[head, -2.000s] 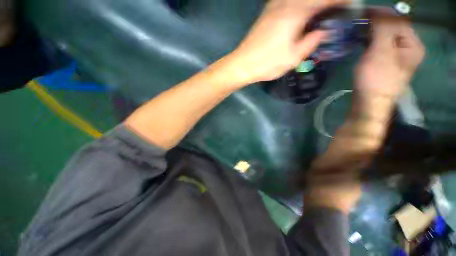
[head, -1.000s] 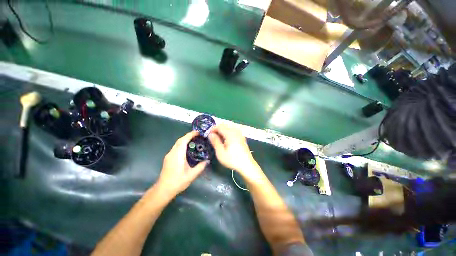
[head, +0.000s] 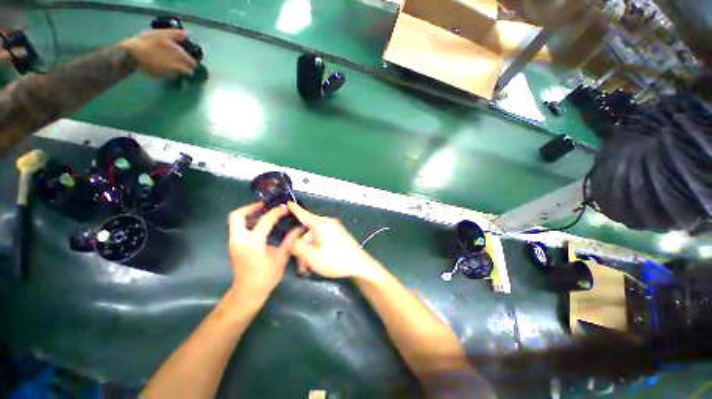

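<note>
My left hand (head: 254,248) and my right hand (head: 326,243) meet near the bench's middle, both on a small black part (head: 281,226) that their fingers largely hide. A round black housing (head: 271,185) with a reddish-brown inside sits just beyond my fingertips, near the white rail. A thin pale wire shows beside it, by my right fingertips. Whether the housing and the held part are joined, I cannot tell. A thin pale curved piece (head: 375,235) lies on the mat right of my right hand.
Several black housings with red wires (head: 123,238) stand at left, beside a cream-headed mallet (head: 30,164). Another person's hand (head: 162,53) is on a black unit on the belt. An open carton (head: 441,54), more housings at right (head: 475,265) and a corrugated hose (head: 652,175) also show.
My hands have shifted left, and the shiny disc and green dot they showed are no longer visible. Another person's arm has entered at upper left. Belt units sit further left in view.
</note>
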